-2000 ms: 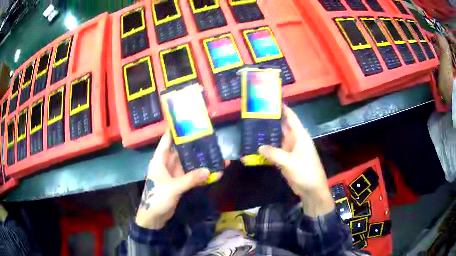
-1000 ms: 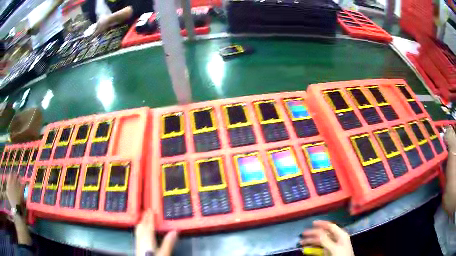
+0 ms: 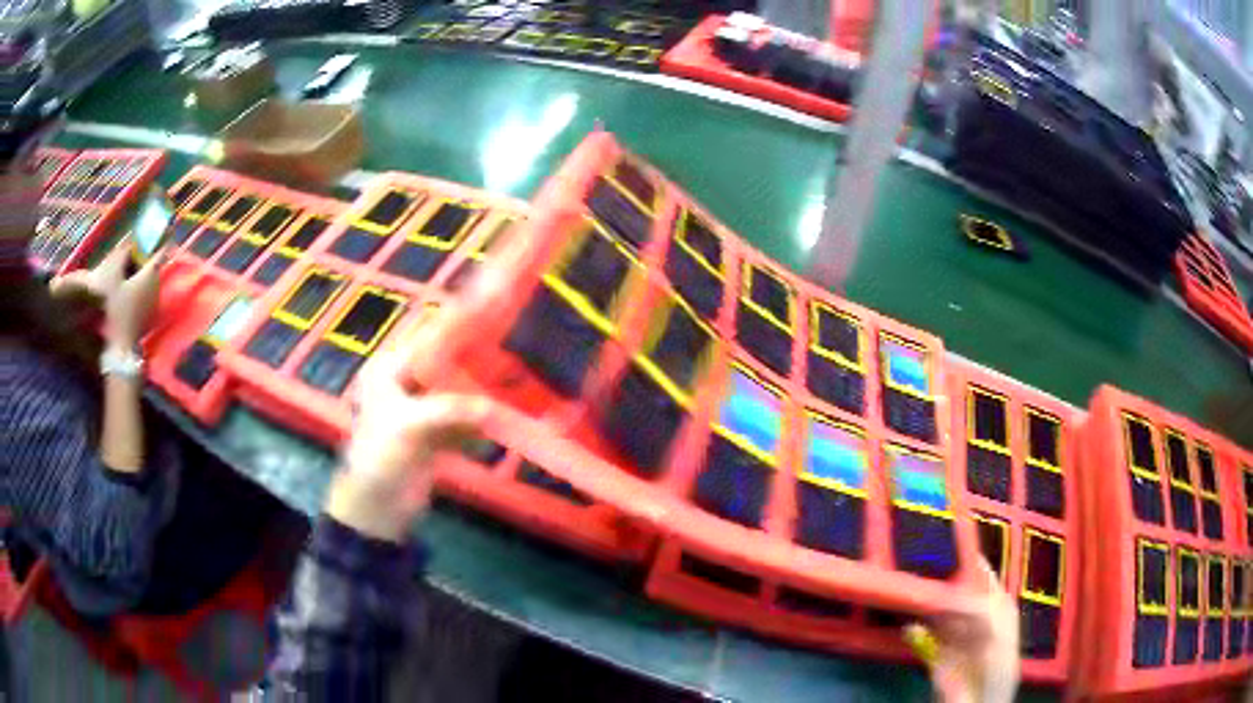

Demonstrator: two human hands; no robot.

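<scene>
A red-orange foam tray (image 3: 764,552) full of black and yellow keypad phones is in front of me. It is tilted, its left end raised over other trays. Several phones at its right side have lit blue screens; the others are dark. My left hand (image 3: 399,442) grips the tray's near left corner, partly blurred. My right hand (image 3: 978,643) is at the near right corner, fingers over the edge. A small yellow piece shows beside its fingers; I cannot tell whether it is a phone's end. The right palm is partly hidden.
More phone trays lie left (image 3: 247,381) and right (image 3: 1086,604) along the green bench (image 3: 660,144). A person (image 3: 83,412) sits at the left holding a lit phone. A cardboard box (image 3: 296,142), a lone phone (image 3: 987,234) and a grey post (image 3: 873,151) are farther back.
The two phones held earlier above my lap are no longer seen in my hands. My hands have moved to the tray's two ends, and its left end is raised. The view has turned left.
</scene>
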